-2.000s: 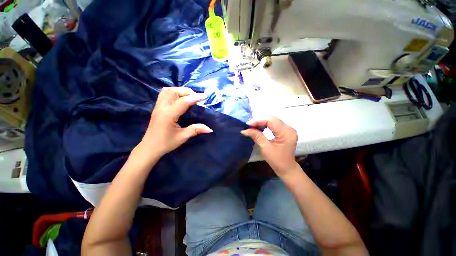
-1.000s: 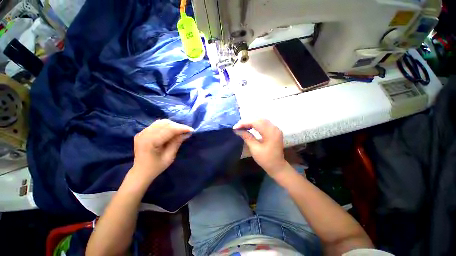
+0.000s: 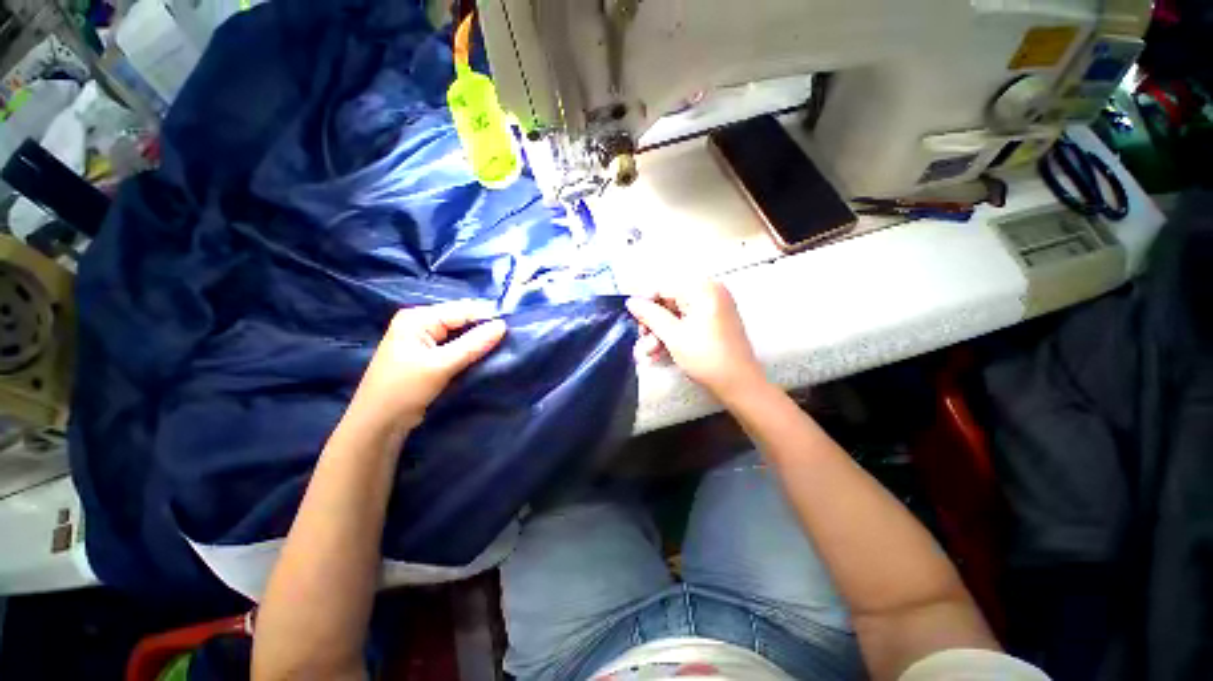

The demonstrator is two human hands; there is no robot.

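A large shiny navy garment (image 3: 266,266) lies heaped left of the needle and hangs over the table's front edge. Its folded edge (image 3: 565,306) runs between my hands in front of the machine. My left hand (image 3: 428,357) pinches the fold between thumb and fingers. My right hand (image 3: 692,330) pinches the fold's right end. Whether my right palm holds anything is hidden. The presser foot and needle area (image 3: 575,173) is under the bright lamp, behind the fold. A white panel (image 3: 240,561) shows at the garment's lower left edge.
The white sewing machine (image 3: 851,53) stands above the work, a yellow-green tag (image 3: 484,131) hanging at its left. A smartphone (image 3: 782,182), thin tools (image 3: 918,208) and black scissor loops (image 3: 1084,180) lie right. A second machine (image 3: 29,319) is left, dark clothing (image 3: 1104,439) right, a red basket (image 3: 186,641) below.
Both hands keep the edge pinched and now sit slightly higher in view. The fold is drawn between them, with more shiny fabric in front of it. The view has shifted, moving the machine leftward.
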